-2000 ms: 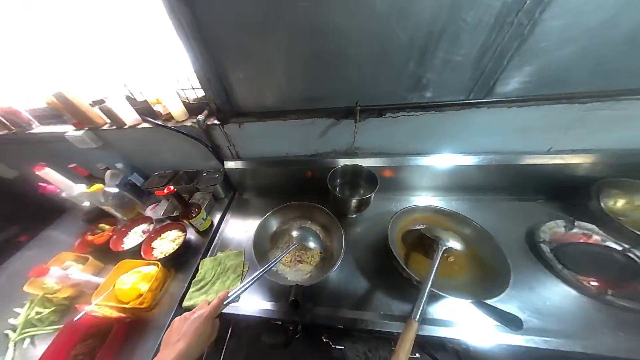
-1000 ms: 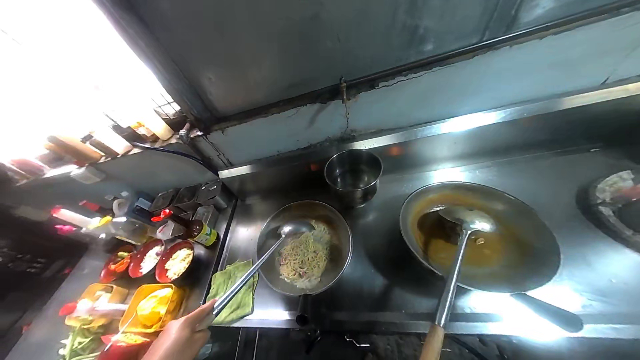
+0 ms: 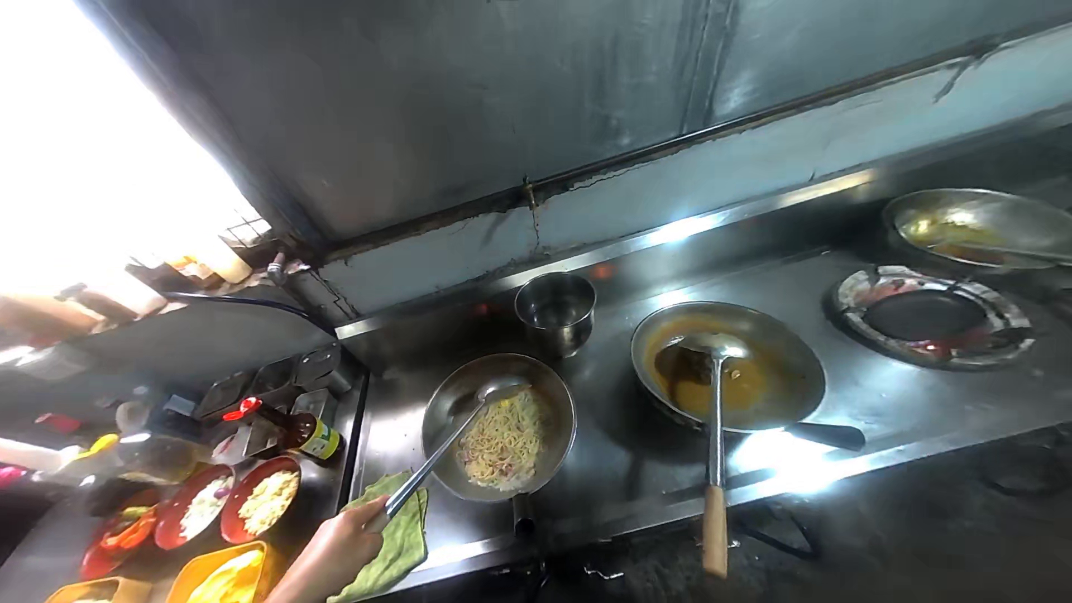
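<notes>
My left hand (image 3: 335, 548), at the lower left, is closed around the handle of a metal ladle (image 3: 435, 456). The ladle's bowl rests in a steel wok (image 3: 444, 435), at the upper edge of a heap of noodles (image 3: 502, 444) with small reddish bits. The wok's dark handle points toward the front edge of the stove. Under and beside my hand lies a folded green cloth (image 3: 398, 544). My right hand is out of view. Right of the noodle wok, a second wok (image 3: 787, 368) holds brownish liquid, with a wooden-handled ladle (image 3: 716, 444) resting in it.
A steel pot (image 3: 557, 314) stands behind the woks. Farther right are a round burner (image 3: 930, 318) and another wok (image 3: 971, 205). At left are red bowls of chopped food (image 3: 264, 502), a yellow container (image 3: 222, 578) and a sauce bottle (image 3: 310, 431).
The ladle bowl has moved from over the noodles to the upper part of the wok beside them. The noodles now lie spread toward the wok's right side. The view has tilted.
</notes>
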